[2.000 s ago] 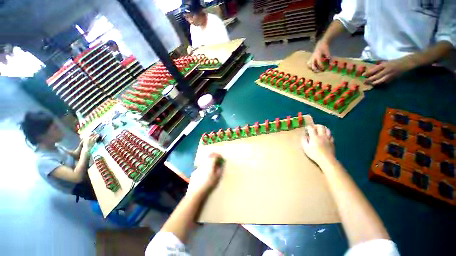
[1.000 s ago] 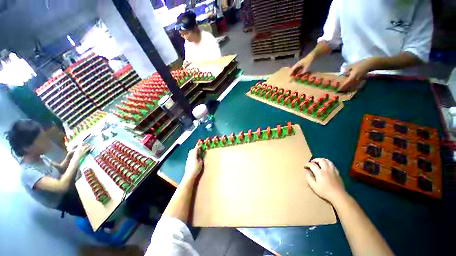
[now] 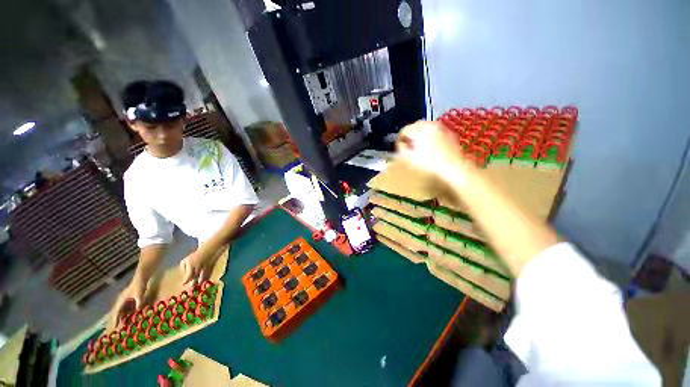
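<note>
My right hand (image 3: 427, 151) is raised and blurred over the near left part of the loaded cardboard stack. I cannot tell whether its fingers hold anything. The stack (image 3: 473, 257) has several tan layers with green between them. Its top carries rows of green-and-red pieces (image 3: 518, 136) with upright red loops, mainly on the far side, with bare cardboard in front. A smaller part of my cardboard sheet (image 3: 204, 370) shows at the bottom edge, with a few green-and-red pieces (image 3: 175, 370) at its left. My left hand is not in view.
An orange-red fixture (image 3: 291, 287) with dark pockets lies on the green table (image 3: 363, 325). A lit smartphone (image 3: 355, 230) stands by the dark press post (image 3: 299, 98). Opposite, a person's hands touch a cardboard sheet with rows of pieces (image 3: 155, 325).
The view has swung right to the press and the loaded stack. My right hand has left the sheet's edge and is raised over the stack. My left hand has gone out of view.
</note>
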